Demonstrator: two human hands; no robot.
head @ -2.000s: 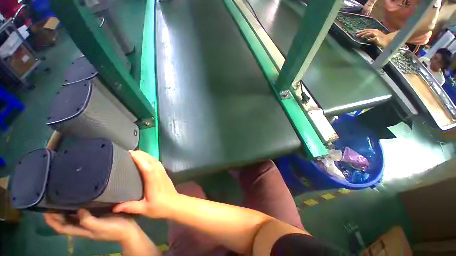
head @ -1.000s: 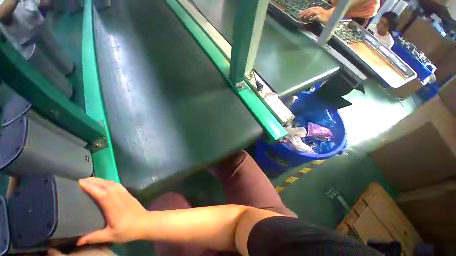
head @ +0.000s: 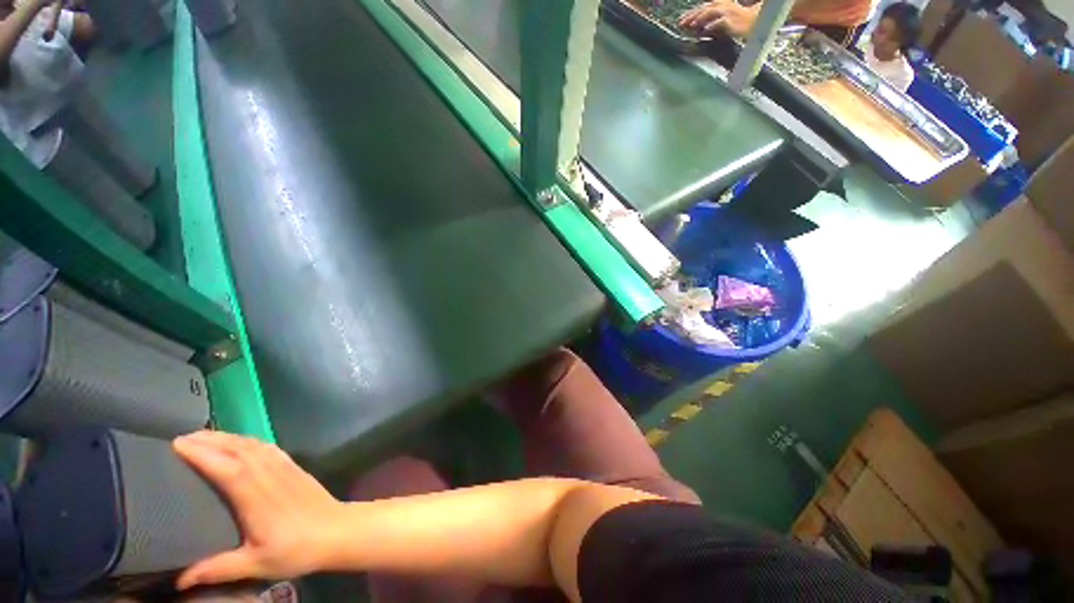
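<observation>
A grey housing (head: 177,501) with mesh-like sides and a dark end cap (head: 73,507) lies at the lower left. My right hand (head: 265,507) is spread against its near right side, fingers at the upper edge and thumb at the lower edge. Another dark-capped housing, cut off by the left edge, is beside it. A further grey housing (head: 112,371) lies just behind, close to the green frame rail. My left hand is not visible; a small unclear patch shows at the bottom edge below my right hand.
A dark green belt (head: 389,224) runs ahead between green rails (head: 224,342). A slanted green post (head: 106,253) crosses the left. A blue bin (head: 801,318) with scraps stands right of the belt end. Cardboard cartons (head: 978,318) are at right. People are at upper left and upper right.
The view has swung right, so the housings sit farther left and lower. My left hand, earlier under the housings, has dropped out of view. My right hand stays on the housing.
</observation>
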